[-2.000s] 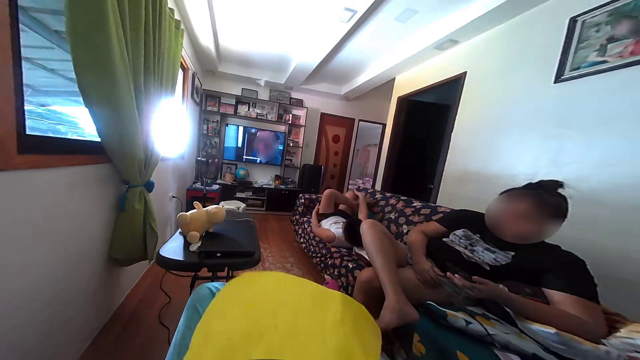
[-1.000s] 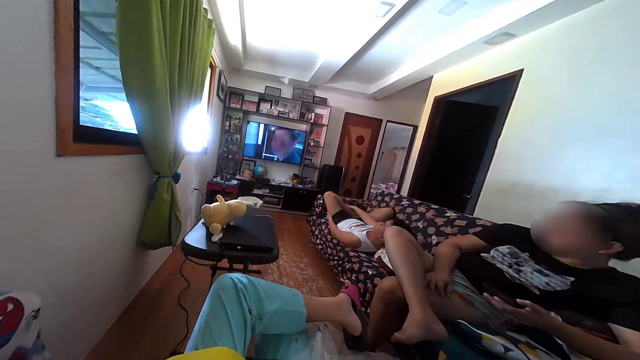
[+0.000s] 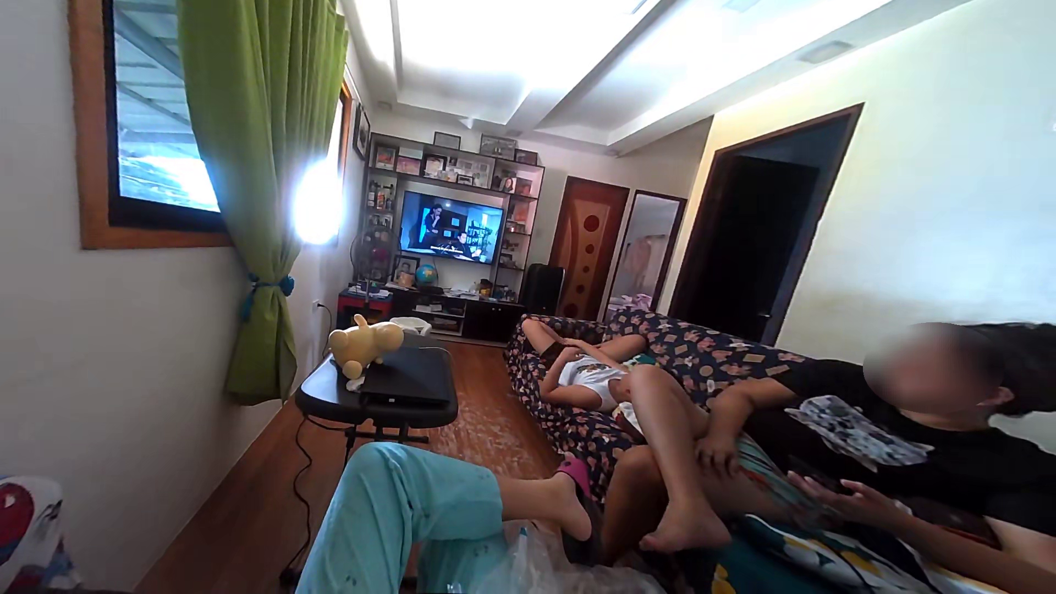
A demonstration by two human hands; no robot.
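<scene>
Neither my left hand nor my right hand shows in the head view. My own leg in light teal trousers (image 3: 412, 495) is bent at the bottom, with a dark and pink slipper (image 3: 575, 472) at its foot. Clear plastic (image 3: 536, 565) lies by the leg at the bottom edge. Beyond my knee, a small black table (image 3: 313, 398) carries a closed black laptop-like device (image 3: 408, 381) and a yellow plush toy (image 3: 363, 345).
A person in a black shirt (image 3: 833, 429) sits at the right, holding a phone (image 3: 813, 474). Another person lies on the patterned sofa (image 3: 693, 355). A cord (image 3: 304, 487) hangs to the wooden floor (image 3: 487, 412). A television (image 3: 452, 228) is on at the back.
The yellow thing that filled the lower middle has left the view, uncovering my teal-trousered leg and the clear plastic. The television picture has changed. The view has shifted somewhat.
</scene>
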